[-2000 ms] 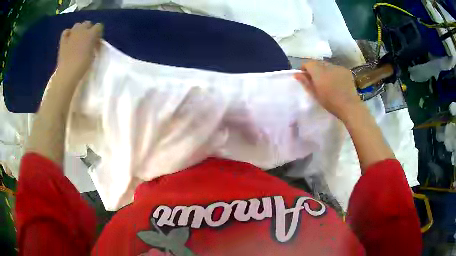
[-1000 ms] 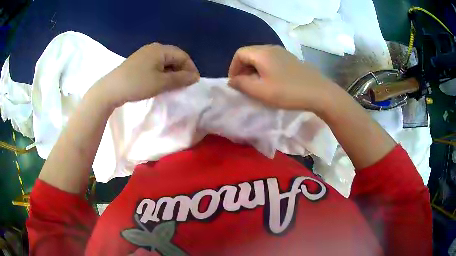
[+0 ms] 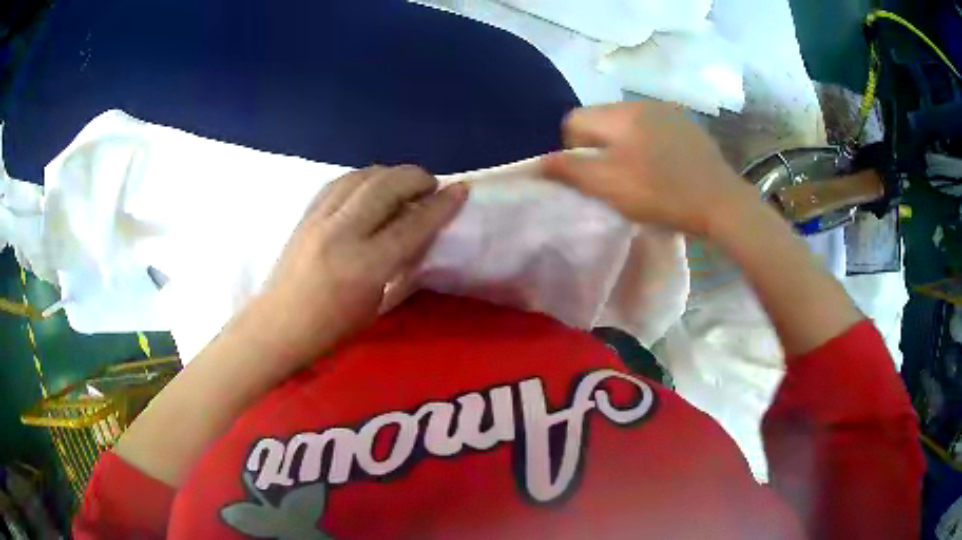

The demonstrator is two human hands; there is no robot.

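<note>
A thin white garment (image 3: pixel 527 227) lies over the near side of the navy padded board (image 3: pixel 316 79) and hangs towards my red top. My left hand (image 3: pixel 364 232) holds the garment's upper edge near the middle, fingers bent over the cloth. My right hand (image 3: pixel 643 164) pinches the same edge further right, near the board's rounded end. The edge runs taut between both hands. The steam iron (image 3: pixel 828 192), with its brown handle, stands at the right, touched by neither hand.
The iron sits by a stained grey rest plate (image 3: pixel 873 245). A yellow cord (image 3: pixel 871 79) rises behind it. White cloths (image 3: pixel 675 63) lie beyond the board. A yellow wire basket (image 3: pixel 90 417) is low at the left, above the green floor.
My hands were wide apart, then came close together at the middle. Now my right hand has moved right along the edge and my left hand lies flatter and lower on the cloth.
</note>
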